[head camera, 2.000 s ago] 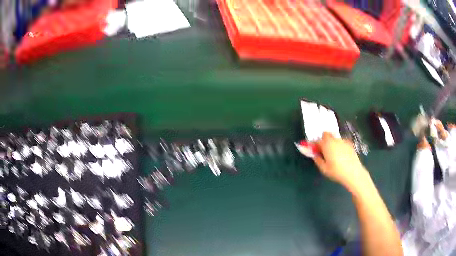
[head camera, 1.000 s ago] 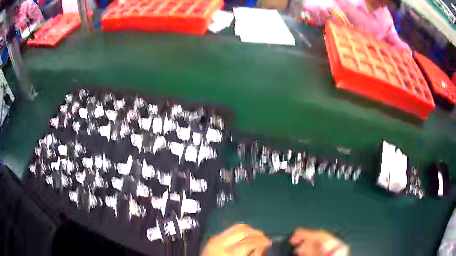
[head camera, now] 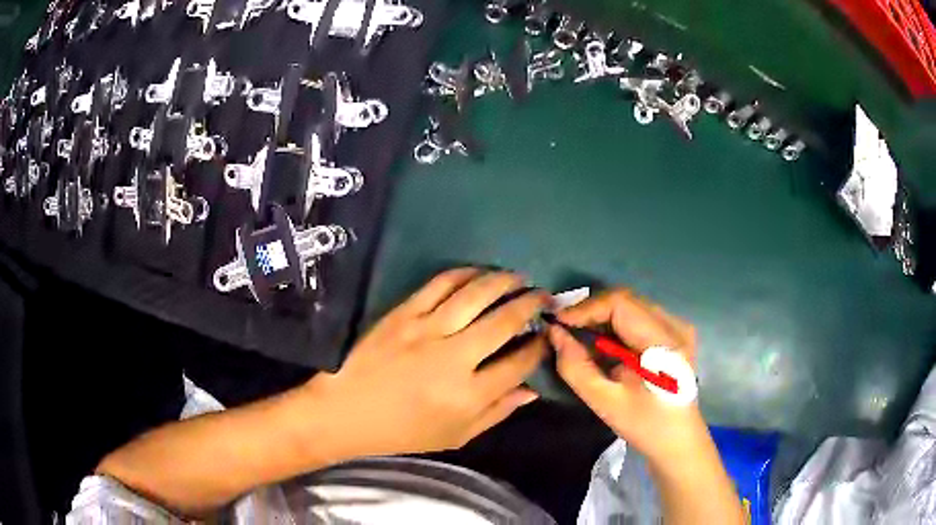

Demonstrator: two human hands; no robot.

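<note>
My right hand (head camera: 626,359) is shut on a red hand tool (head camera: 638,365), with a dark tip and a round white end. The tip points left at a small piece between my hands. My left hand (head camera: 452,354) lies palm down beside it, fingers bent over a small dark unit (head camera: 534,325), mostly hidden under the fingers. A pale slip (head camera: 570,297) shows between the hands. The black foam tray (head camera: 221,267) at the left holds rows of dark units gripped by silver spring clips (head camera: 334,179). The nearest clipped unit (head camera: 271,256) shows a pale and blue face.
Loose silver clips (head camera: 667,103) lie beyond my hands on the green bench (head camera: 616,195), with a clip row (head camera: 754,125) to their right. A black box with a white liner (head camera: 872,185) stands at the right. A red compartment tray (head camera: 898,41) shows at the top right corner.
The view has tilted down and closer to the bench. Both hands are now together in full view. The red tool, not visible one second ago, now shows in my right hand.
</note>
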